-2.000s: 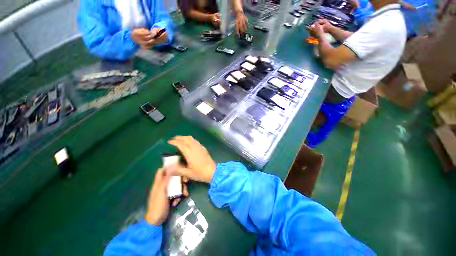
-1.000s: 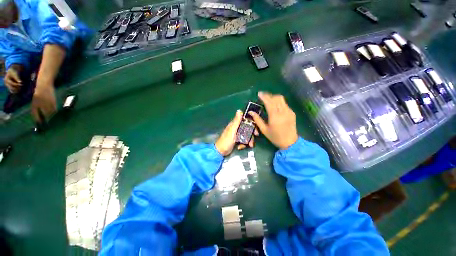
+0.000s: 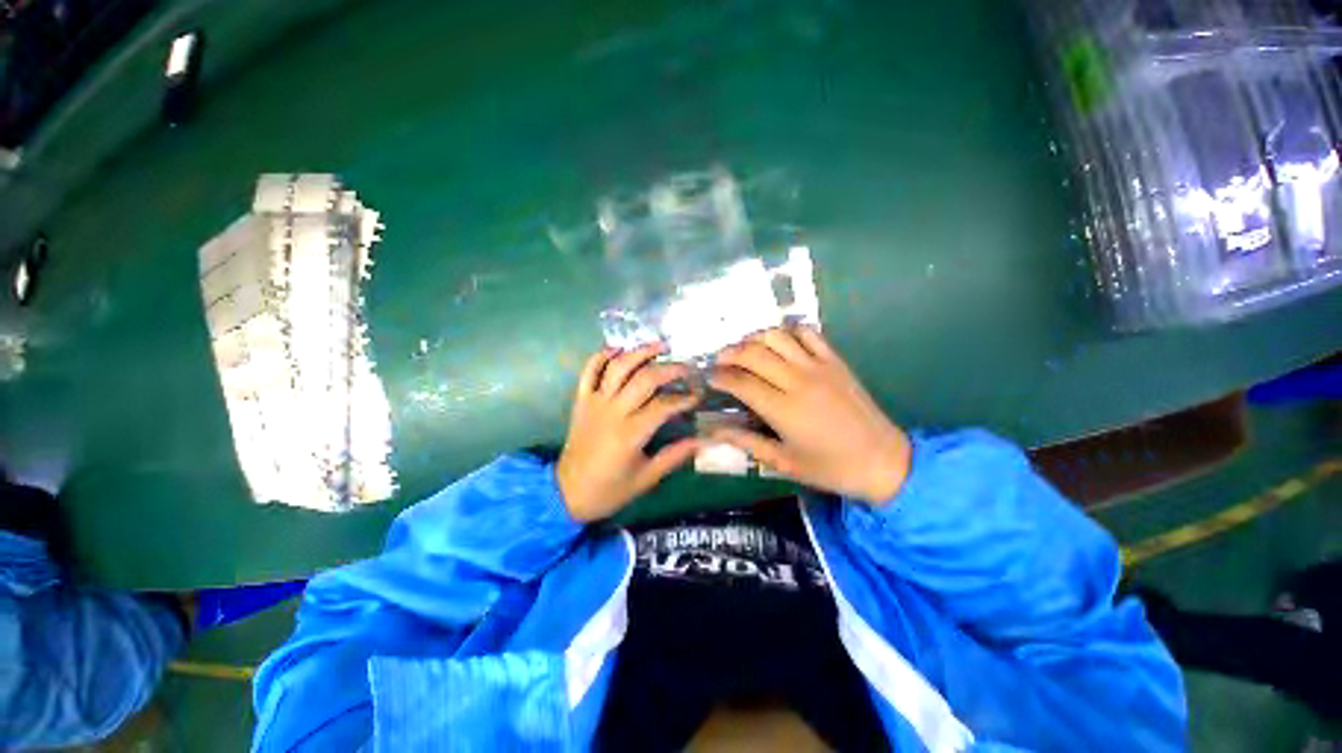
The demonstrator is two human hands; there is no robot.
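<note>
My left hand [image 3: 626, 430] and my right hand [image 3: 821, 415] are close together near the front edge of the bench. Their fingertips and thumbs are on a small pale die-cut sticker strip [image 3: 721, 458], which is mostly hidden by the fingers. Just beyond my fingertips a clear, shiny backing film [image 3: 670, 236] lies flat, with white glare and notched white edges at its near part. No phone shows in my hands.
A thick fanned stack of sticker sheets [image 3: 302, 353] lies at left. A clear blister tray [image 3: 1200, 177] is at right. A phone with a white rectangle [image 3: 181, 77] lies at upper left. A person's blue sleeve [image 3: 89, 647] shows at lower left.
The view has tilted down. My hands have come back toward my body, from the phone to the sticker strip. The phone they held is out of sight.
</note>
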